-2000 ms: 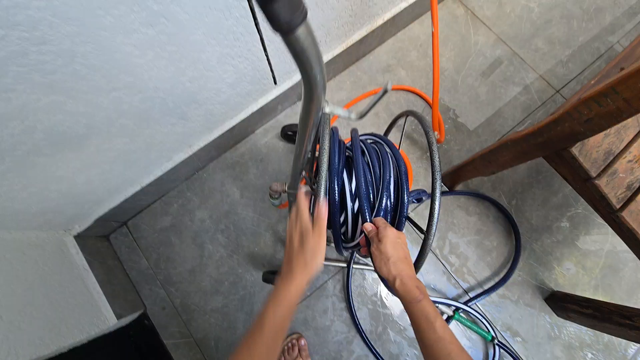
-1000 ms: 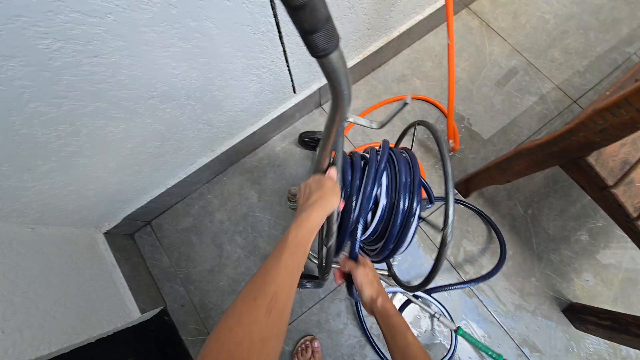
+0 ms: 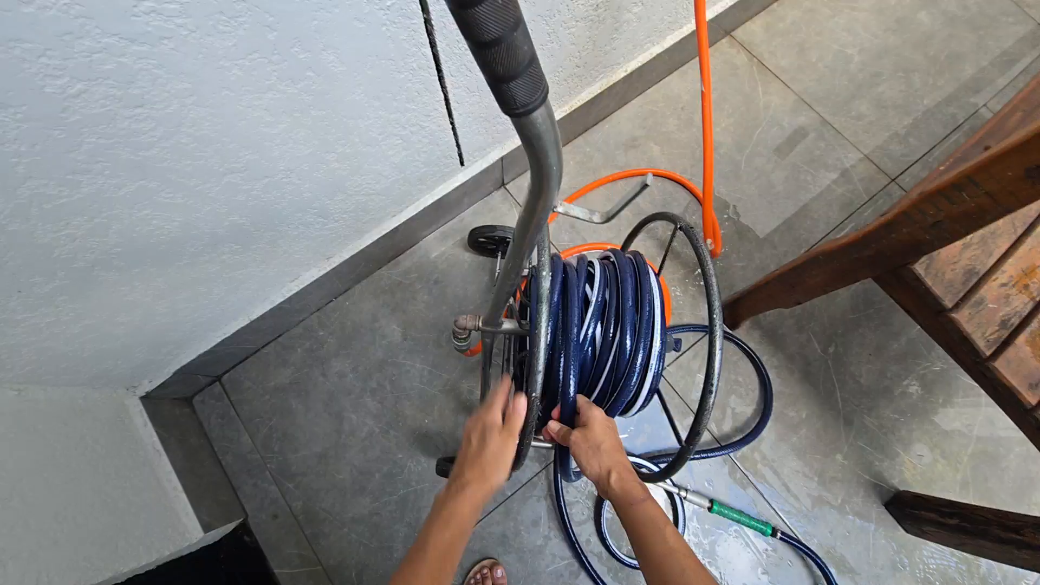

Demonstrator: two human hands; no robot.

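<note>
A blue garden hose with pale stripes (image 3: 621, 333) is wound in several turns on a metal hose reel cart (image 3: 708, 325). My right hand (image 3: 591, 439) grips the hose where it leaves the underside of the coil. On the near rim of the reel's left side lies my left hand (image 3: 491, 439), slightly blurred; how firmly it holds the rim cannot be told. The cart's bent handle with a black ribbed grip (image 3: 504, 57) rises above the coil. A loose length of hose with a green-sleeved fitting (image 3: 741, 517) rests on the floor at lower right.
An orange hose (image 3: 705, 122) runs down and curls behind the reel. At the right stands wooden furniture (image 3: 886, 236) with a leg near the reel. A textured white wall (image 3: 244, 162) is at the left. The tiled floor looks wet at lower right. My foot (image 3: 486, 572) shows at the bottom.
My left hand was higher on the reel's left side one second ago and is now at its lower near rim. My right hand remains on the hose below the coil.
</note>
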